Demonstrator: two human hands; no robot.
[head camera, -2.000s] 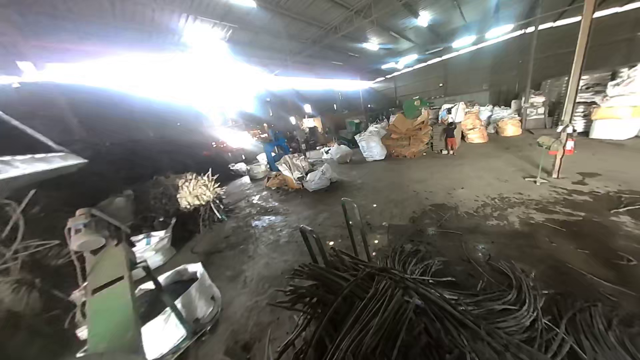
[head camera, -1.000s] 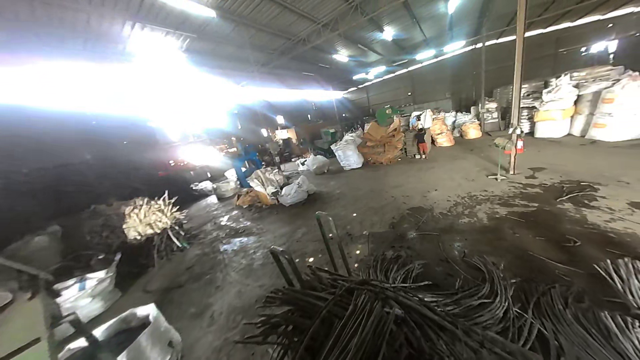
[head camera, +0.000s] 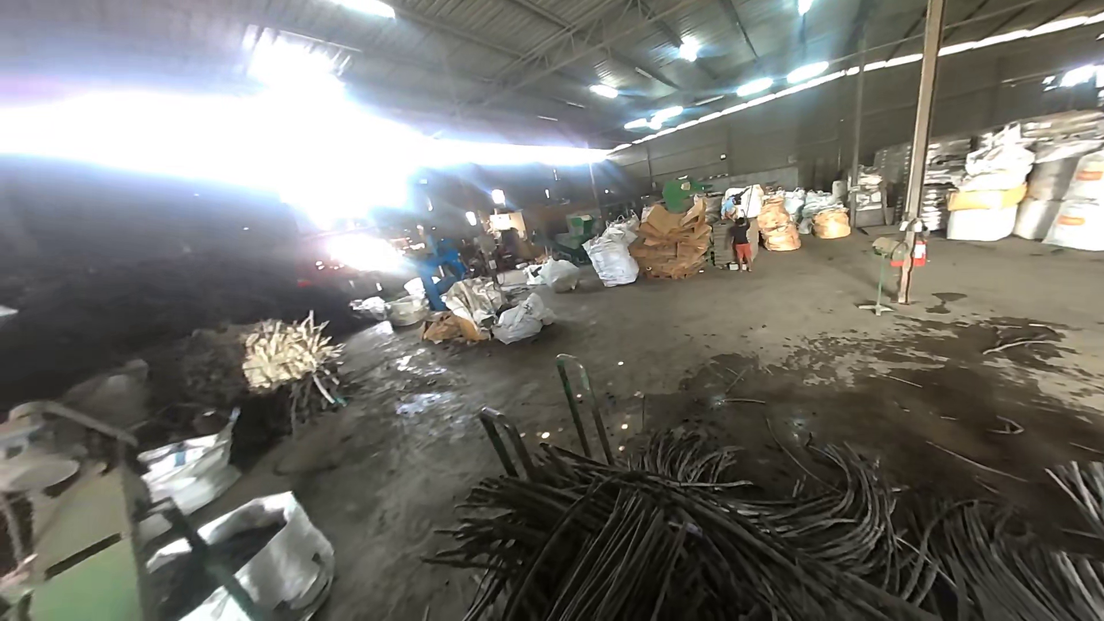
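Neither my left hand nor my right hand shows in the head view. A large heap of dark, cut cable-like strands (head camera: 655, 543) fills the bottom middle and right. Just beyond its left part rise two bent metal handles, a nearer one (head camera: 509, 440) and a farther one (head camera: 582, 401). At the lower left stands a green machine (head camera: 82, 543), partly cut off by the frame edge. Beside it is an open white bulk bag (head camera: 297, 552) with dark material inside, and another white bag (head camera: 194, 474) lies behind that one.
A bundle of pale-ended strands (head camera: 289, 354) is at the left. White sacks (head camera: 522, 319) lie mid-floor. Farther back, a person in red shorts (head camera: 740, 243) stands by brown stacked material (head camera: 673, 241). A post (head camera: 921, 155) with a fire extinguisher (head camera: 919, 252) rises at the right, near wet floor (head camera: 931, 371).
The view has swung to the right and then slightly back to the left. No hand appears in any of the frames.
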